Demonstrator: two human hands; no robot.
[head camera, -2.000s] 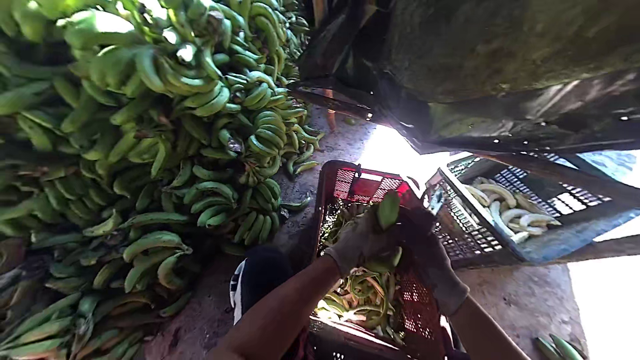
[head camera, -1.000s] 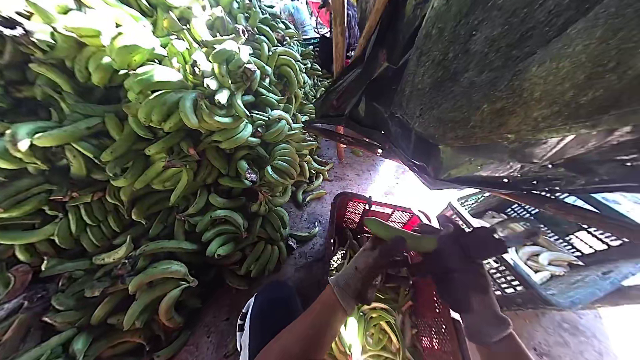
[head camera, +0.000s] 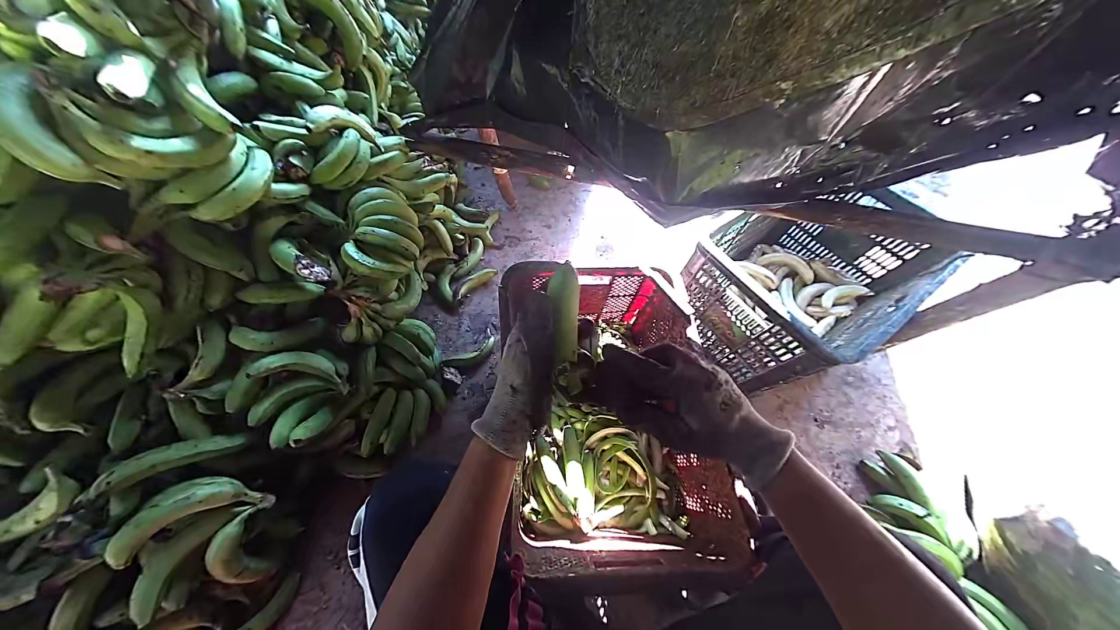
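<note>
My left hand (head camera: 525, 367), in a dark and grey work glove, holds a green plantain (head camera: 565, 313) upright over the red plastic crate (head camera: 717, 525). Close beside it on the right, my gloved right hand (head camera: 678, 398) has its fingers curled near the plantain's lower end; whether it grips a tool is hidden in shadow. Green and pale peel strips (head camera: 604, 477) lie in the crate beneath both hands.
A large heap of green plantains (head camera: 289, 385) fills the left. A dark slatted crate (head camera: 761, 341) with peeled plantains (head camera: 809, 289) stands at the right under wooden poles (head camera: 927, 232). Dark sheeting (head camera: 700, 157) hangs overhead. More green plantains (head camera: 919, 516) lie lower right.
The plantain, lying roughly level between my hands one second ago, now stands upright in my left hand. My right hand has come away from the slatted crate's side, back over the red crate.
</note>
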